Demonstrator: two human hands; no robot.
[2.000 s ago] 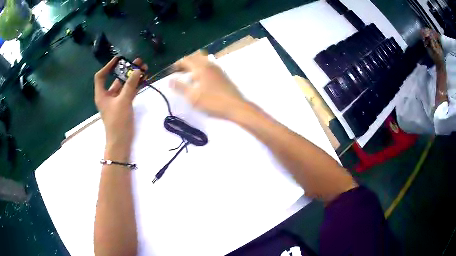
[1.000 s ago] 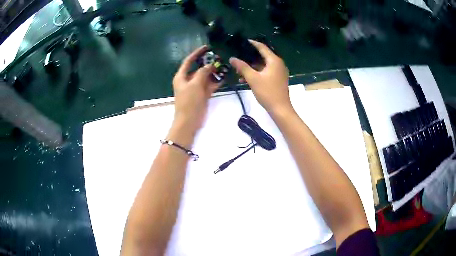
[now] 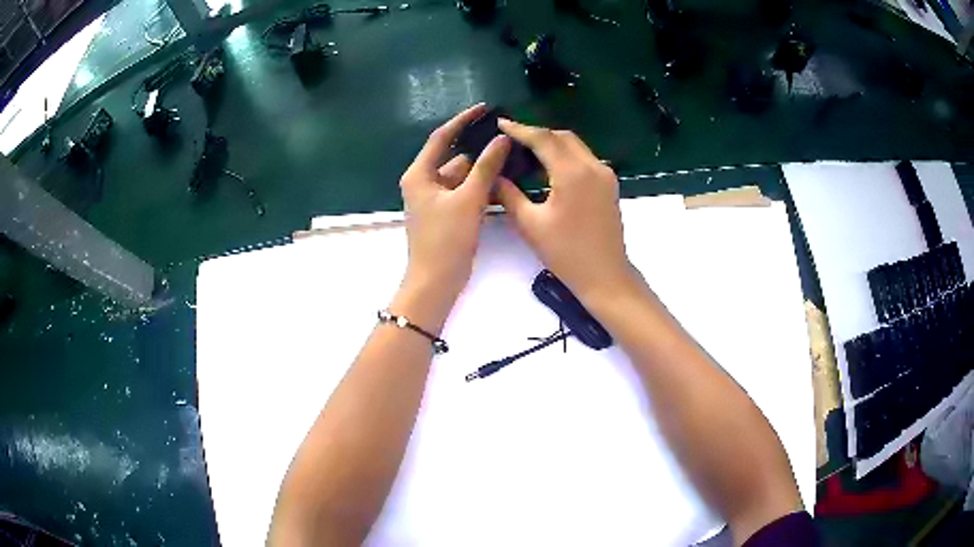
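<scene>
My left hand (image 3: 449, 182) and my right hand (image 3: 561, 187) meet above the far edge of the white work sheet (image 3: 310, 353). Between their fingers they hold a black adapter housing (image 3: 483, 135); its circuit board does not show. The housing is dark against the green bench, so its exact outline is hard to tell. The black DC output cable (image 3: 574, 312) lies in a tied bundle on the sheet, partly behind my right forearm. Its barrel plug (image 3: 476, 375) points to the lower left.
Several half-assembled adapters with cords, one at the upper left (image 3: 307, 43), lie scattered on the green bench (image 3: 352, 118). A grey post (image 3: 80, 240) stands at left. Rows of black case covers (image 3: 908, 342) lie on another white sheet (image 3: 828, 203) at right, with a red object (image 3: 878, 489) below.
The view has swung right. My right hand has come to my left with a black case part, and the circuit board that showed in my left hand is now hidden.
</scene>
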